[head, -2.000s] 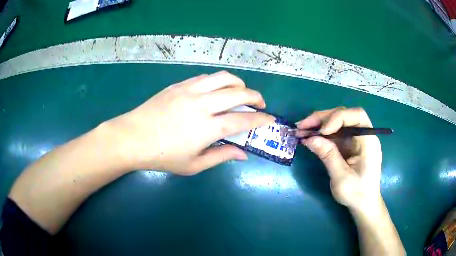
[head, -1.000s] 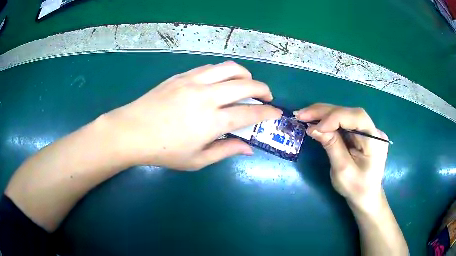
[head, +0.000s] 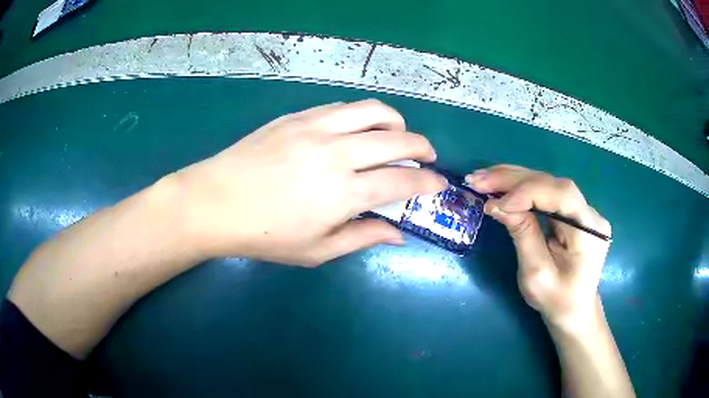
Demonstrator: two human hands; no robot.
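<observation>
An opened phone (head: 447,218) lies tilted on the dark green worktop, its right end showing a white and blue patterned circuit board in a black rim. My left hand (head: 319,186) lies over its pale left half and holds it with fingers and thumb along the edges. My right hand (head: 548,221) is at the phone's right end, fingertips at its upper right corner. It holds a slim black stick-like tool (head: 579,226) that points back to the lower right. The tool's tip is hidden by the fingers.
A scratched grey-white strip (head: 326,61) curves across beyond my hands. Past it, another black-edged phone (head: 53,17) lies on green at the far upper left. A red and white object is cut off at the upper right edge.
The far phone has moved left. The opened phone and both hands sit slightly further right in view. The tool's rear end has swung downward, and the object at the lower right has left view.
</observation>
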